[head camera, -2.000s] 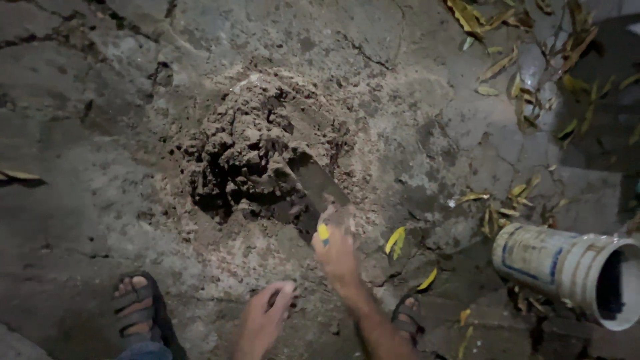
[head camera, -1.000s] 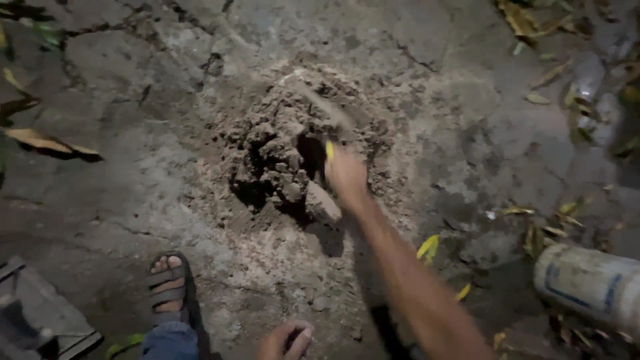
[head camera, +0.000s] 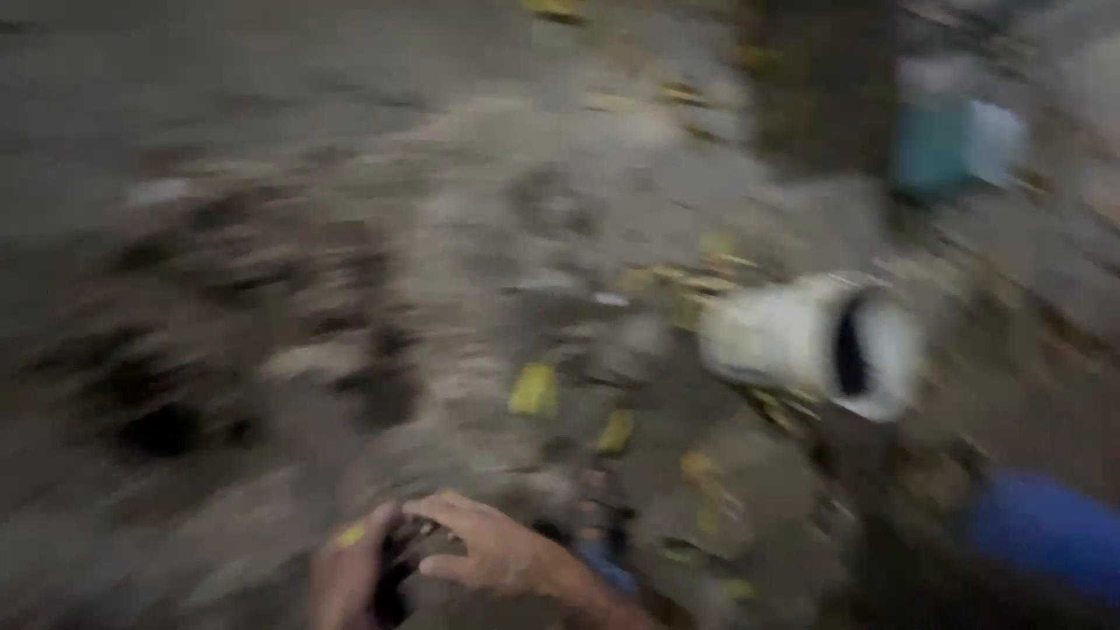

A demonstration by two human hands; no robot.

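Note:
The view is badly blurred. My left hand (head camera: 350, 564) is low in the frame, left of my right hand, with a small yellow patch (head camera: 353, 534) on or against it. Whether it grips a tool is unclear; no blade can be made out. My right hand (head camera: 490, 542) faces it with curved fingers and thumb apart, and nothing is visible between them. The two hands are close together; a dark gap shows between them. Beyond and to the left lies the heap of wet mortar or soil (head camera: 262, 280), dark and lumpy, on the rough ground.
A white plastic bucket (head camera: 770, 337) lies on its side at the right, its mouth facing right. Yellow leaves (head camera: 534, 391) are scattered on the ground. A blue object (head camera: 1046, 529) is at the lower right, a teal and white object (head camera: 958, 144) at the upper right. A foot (head camera: 599, 516) shows near my right hand.
The view has swung right. My right hand, earlier at the heap with a yellow-marked, flat-bladed tool, is now back from it beside my left hand, fingers apart.

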